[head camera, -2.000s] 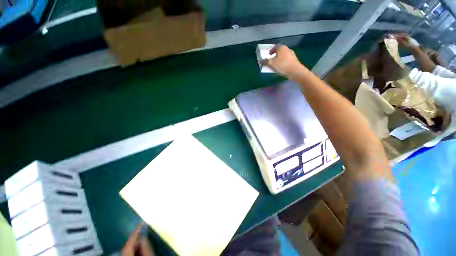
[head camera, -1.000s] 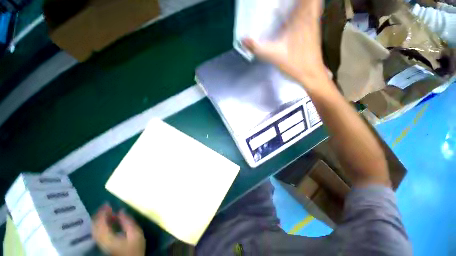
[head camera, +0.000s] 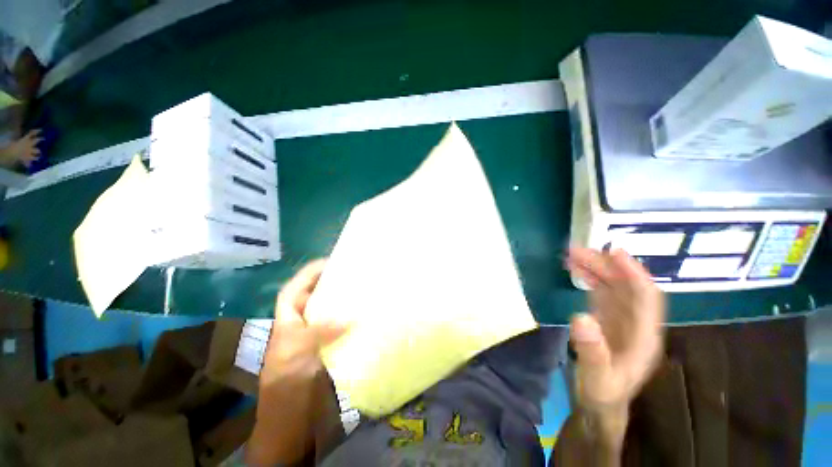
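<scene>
A pale yellow sticker sheet (head camera: 420, 264) is held at its left edge by my left hand (head camera: 301, 319), thumb on top. The sheet is bent and tilted over the bench's front edge. My right hand (head camera: 620, 328) is open in front of the scale, fingers apart, with nothing visible in it; it is slightly blurred. A white retail carton (head camera: 748, 96) rests on the metal platform of the digital counting scale (head camera: 629, 173). A row of several white cartons (head camera: 214, 187) stands at the left, black bars facing right.
A spare pale yellow sheet (head camera: 114, 242) lies left of the row. Brown corrugated boxes (head camera: 137, 401) are below the bench at the left, and more brown cardboard (head camera: 739, 392) is below the scale. Another person's hand (head camera: 26, 148) shows at the far left.
The view has swung left. The carton from my right hand is now on the scale, and that hand has come back empty. My left hand has taken hold of the sheet and lifted it.
</scene>
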